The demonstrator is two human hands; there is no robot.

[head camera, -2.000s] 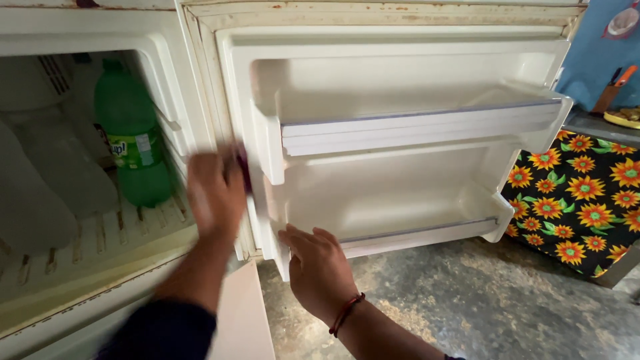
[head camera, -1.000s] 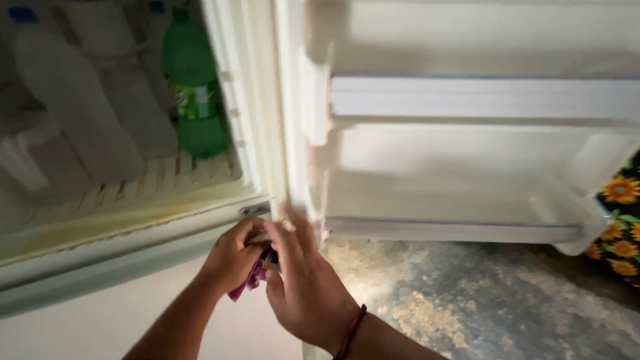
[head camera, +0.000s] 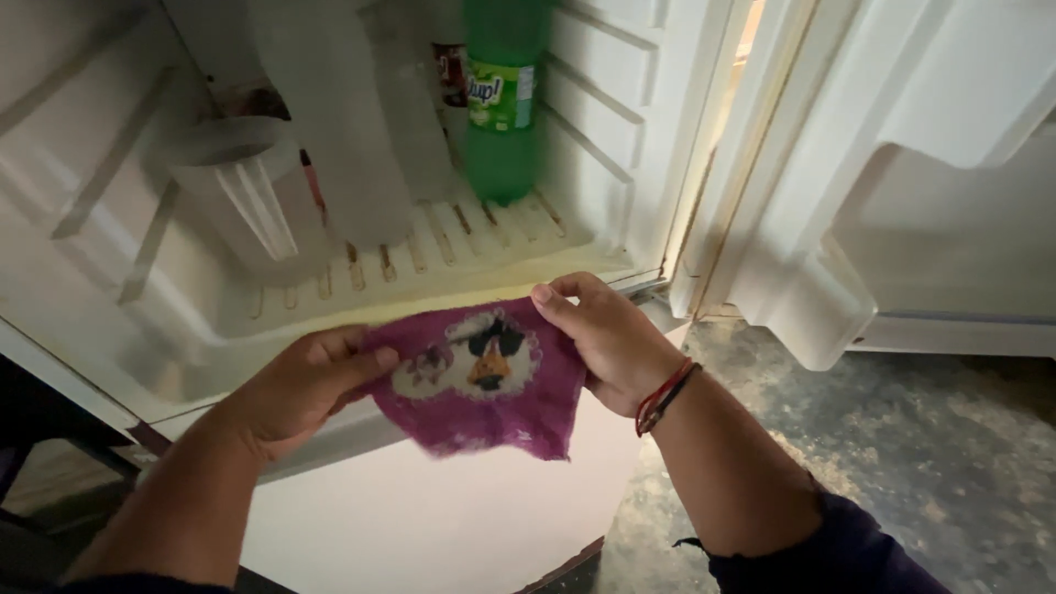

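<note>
A purple cloth (head camera: 487, 425) with a printed animal face in sunglasses hangs spread between my hands, in front of the open refrigerator's lower edge. My left hand (head camera: 318, 384) pinches its upper left corner between thumb and fingers. The upper right corner is held by my right hand (head camera: 606, 342), whose wrist wears red and dark cords. Behind the cloth, the ribbed refrigerator floor (head camera: 437, 247) shows brown stains in its slots. A green plastic bottle (head camera: 501, 157) stands at the back right, with a dark-labelled item (head camera: 450, 74) beside it.
At the left inside are a translucent plastic jug (head camera: 239, 198) and a tall cloudy bottle (head camera: 338, 124). The open refrigerator door (head camera: 932, 239) with its shelves is on the right, above a mottled floor (head camera: 907, 445). A white lower panel (head camera: 437, 520) lies beneath the compartment.
The cloth, bunched in my hands near the hinge side a second ago, is now spread out. My hands have moved apart, each on one corner. The view has swung left toward the compartment.
</note>
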